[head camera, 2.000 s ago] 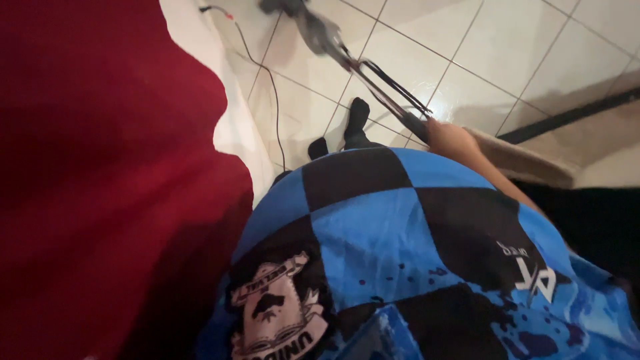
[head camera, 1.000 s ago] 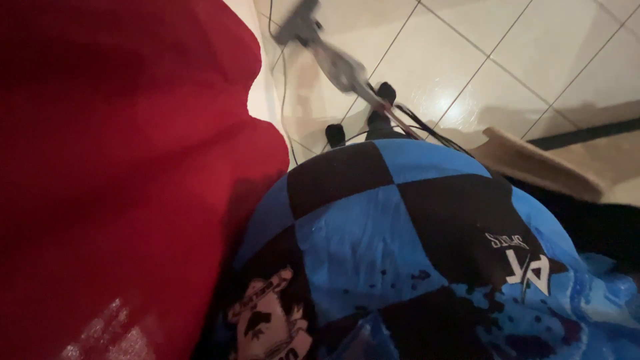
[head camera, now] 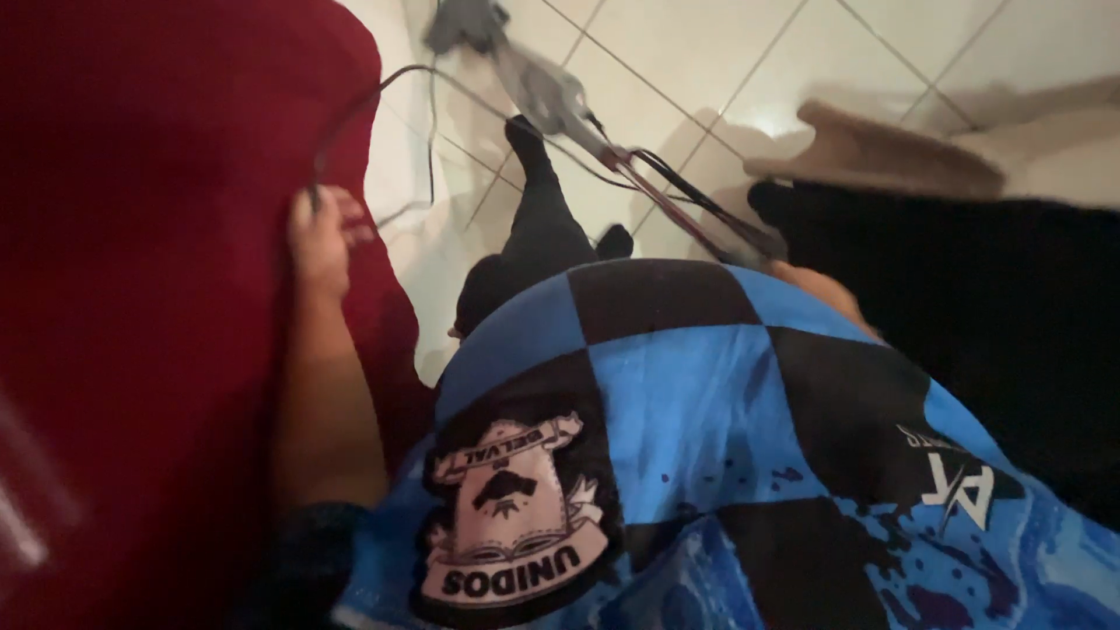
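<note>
My left hand (head camera: 325, 236) is raised over a dark red cloth-like surface, its fingers closed on a thin black cord (head camera: 357, 107). From there the cord arcs right, behind the stick of an upright vacuum cleaner (head camera: 547, 96). My right hand (head camera: 822, 293), partly hidden by the blue and black shirt, grips the handle end of that stick. More cord hangs in a loop along the handle. The grey floor head (head camera: 465, 26) of the vacuum is blurred at the top.
The dark red surface (head camera: 175, 175) fills the left side, with a pale edge beside it. Light floor tiles (head camera: 665, 52) lie ahead, around my dark-socked feet (head camera: 525, 136). To the right are a beige padded-looking object (head camera: 875, 157) and a large black fabric-like one (head camera: 962, 289).
My left hand has come into view, holding the cord. One second ago the cord lay along the floor beside the red surface; now part of it is lifted.
</note>
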